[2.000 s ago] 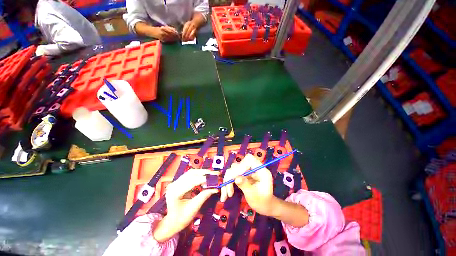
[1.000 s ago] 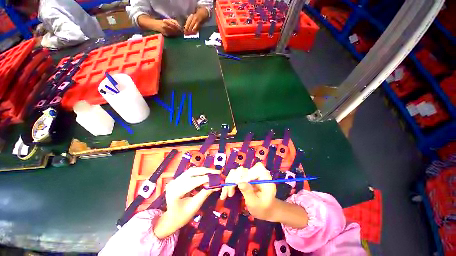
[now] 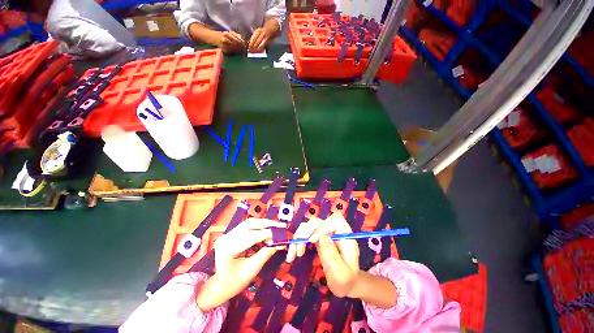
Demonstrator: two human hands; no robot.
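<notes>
My left hand (image 3: 242,255) holds a small dark square watch piece (image 3: 279,235) between thumb and fingers, above the tray. My right hand (image 3: 330,250) grips a thin bright blue stick (image 3: 371,234), which lies nearly level and points right. The stick's left tip is at the lower edge of the watch piece. Below both hands, an orange-red watch tray (image 3: 170,244) holds slanted rows of dark-strapped watches (image 3: 189,244). My hands cover part of the rows.
Beyond are a white cup (image 3: 174,133) with blue sticks, a white bottle (image 3: 127,149), loose blue sticks (image 3: 239,144), a small metal clip (image 3: 262,162) and a compartment tray (image 3: 166,81). Stacked trays (image 3: 352,55) stand far right. People in pale coats sit opposite. A metal post (image 3: 469,104) rises at right.
The blue stick has swung from slanting up to the right to nearly level. Its tip stays at the watch piece. Both hands keep their holds. The view has shifted slightly.
</notes>
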